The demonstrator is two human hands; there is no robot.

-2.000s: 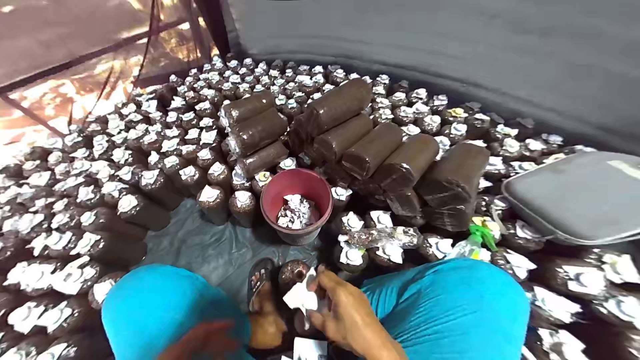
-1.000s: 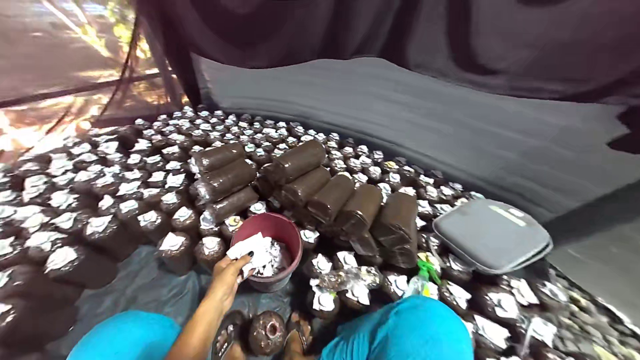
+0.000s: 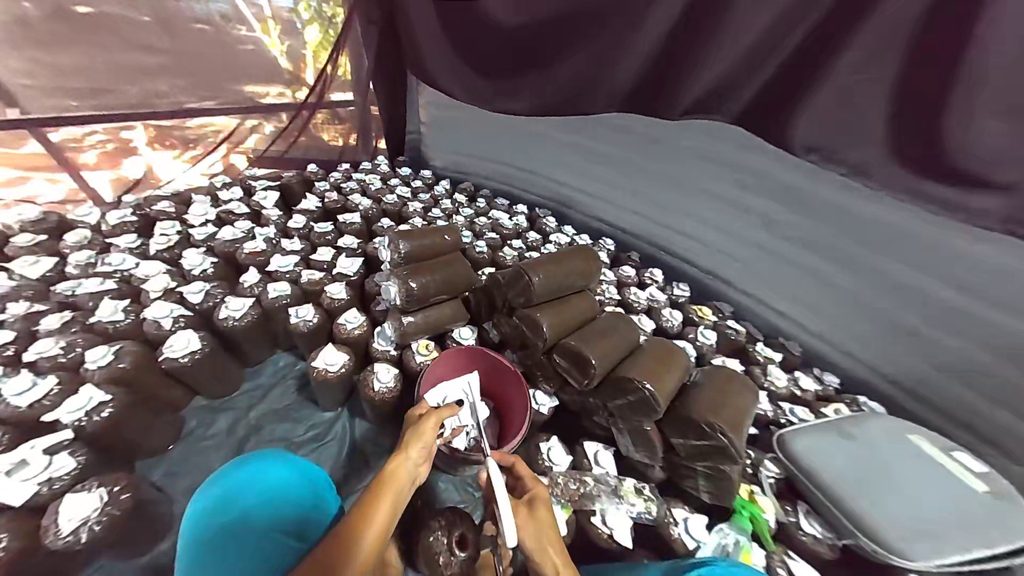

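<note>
Over a red plastic bucket [image 3: 512, 388], my left hand [image 3: 422, 440] pinches a stack of white paper [image 3: 452, 390]. My right hand [image 3: 520, 496] grips a long metal tool with a white handle [image 3: 501, 500], and its thin metal part lies against the paper's right side; whether it is a knife or scissors I cannot tell. White paper pieces lie inside the bucket. Below my hands, between my feet, stands a dark filled plastic bag [image 3: 448, 542] with a round hole in its top.
Many upright dark bags with white paper tops [image 3: 240, 320] surround me. Beyond the bucket, filled bags lie stacked on their sides [image 3: 600, 348]. A grey plastic lid [image 3: 896, 488], a spray bottle with a green head [image 3: 732, 532] and a clear plastic bottle [image 3: 604, 490] are at the right.
My left hand holds the paper over the bucket, as one second ago. My right hand, out of view then, has come in with the white-handled tool. The view has shifted.
</note>
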